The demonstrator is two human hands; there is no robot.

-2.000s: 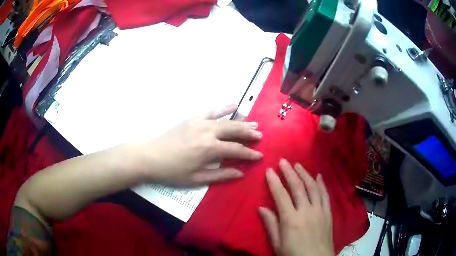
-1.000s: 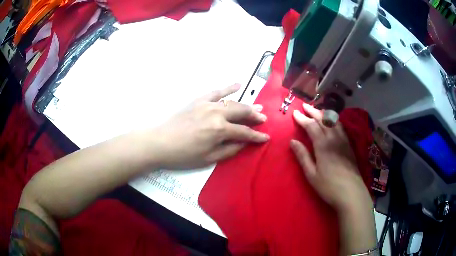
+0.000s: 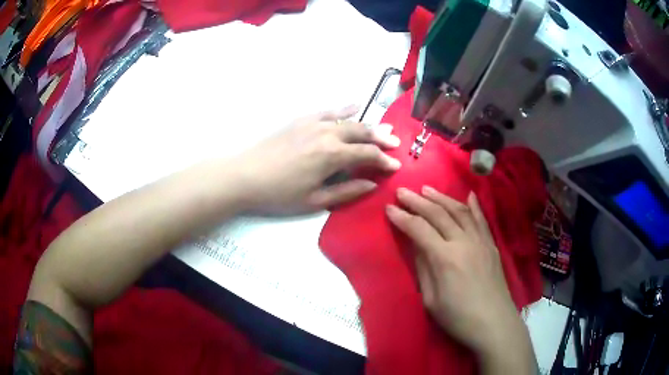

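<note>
A red fabric panel [image 3: 396,271] lies under the presser foot [image 3: 419,143] of the white and green sewing machine [image 3: 579,95] and hangs over the table's near edge. My left hand [image 3: 330,161] lies flat with fingers apart, its fingertips on the cloth just left of the foot. My right hand [image 3: 455,256] rests flat on the panel, nearer to me than the foot, fingers slightly spread. Neither hand grips the cloth. The needle is too small to tell apart from the foot.
The white table [image 3: 220,110] has a printed ruler [image 3: 227,253] along its near edge. Red cloth heaps [image 3: 161,329] lie at lower left. Pink-backed pieces [image 3: 62,110] and orange strips [image 3: 55,33] are at far left. A smartphone [image 3: 555,245] lies right of the needle.
Compared with one second ago, my right hand has drawn back from beside the foot toward me. My left hand has moved slightly forward. The panel has shifted forward, its left edge now farther right.
</note>
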